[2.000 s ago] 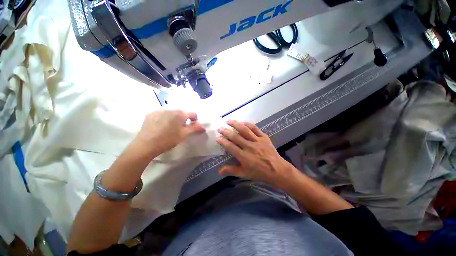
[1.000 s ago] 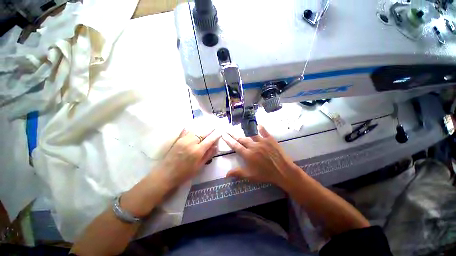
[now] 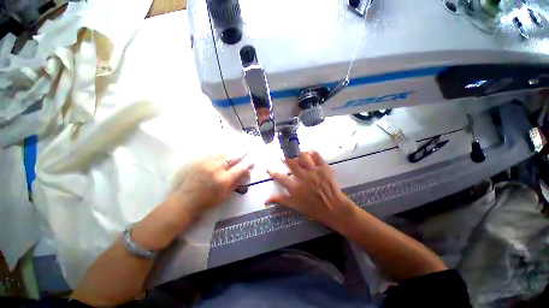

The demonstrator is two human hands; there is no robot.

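Observation:
The cream-white cloth [image 3: 120,186] lies over the left of the machine table and glares white near the lamp. My left hand [image 3: 210,178] lies on it, just left of the needle area, fingers pointing right; glare hides whether it pinches the cloth. My right hand [image 3: 316,187] rests palm down, fingers apart, fingertips beside the presser foot area. The white sewing machine [image 3: 283,51] has a blue stripe and stands over the work. The thread tension dial [image 3: 311,113] is on its front. The needle and foot are hidden by glare.
Black scissors [image 3: 371,114] lie partly under the machine head. A pale tag [image 3: 398,137] and dark thread snips [image 3: 428,148] lie to their right. A printed scale [image 3: 265,227] runs along the grey front edge. Crumpled cloth [image 3: 87,54] and a blue strip [image 3: 30,162] are at left.
The view has shifted from looking along the machine's front to more over its top. Both hands have moved nearer the needle area. My left hand has since drawn slightly back from my right.

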